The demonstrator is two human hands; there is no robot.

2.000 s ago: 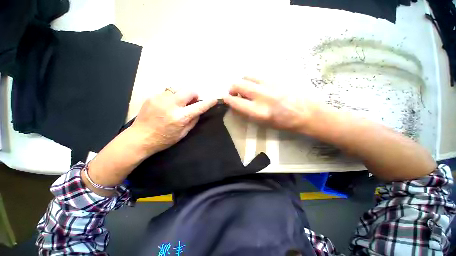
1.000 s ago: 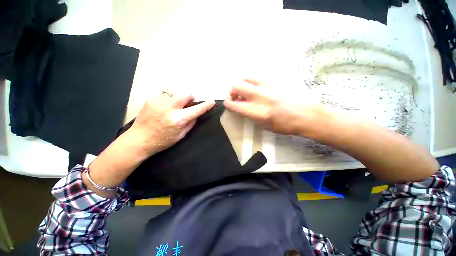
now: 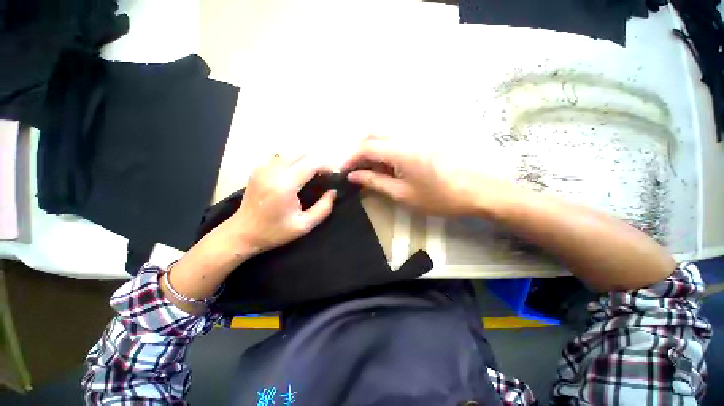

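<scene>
A black panel (image 3: 317,258) lies at the table's near edge, its lower part hanging over the edge against the dark apron. A small black tab sticks out at its lower right corner. My left hand (image 3: 286,202) lies on the panel's upper part, thumb and fingers bent around the top edge. My right hand (image 3: 401,176) pinches the panel's top right corner between thumb and fingertips. The fingertips of both hands are close together there. The fold under the fingers is partly hidden.
Stacked black panels (image 3: 151,151) lie at the left, near my left forearm. Another black piece (image 3: 548,17) lies at the top right, with black strips (image 3: 706,47) at the far right. The white table (image 3: 71,246) has dark speckled marks at right. A blue bin (image 3: 520,301) is below the edge.
My left hand has gone from lying flat with the index finger stretched along the top edge to bent fingers with the thumb apart. The whole view has shifted slightly.
</scene>
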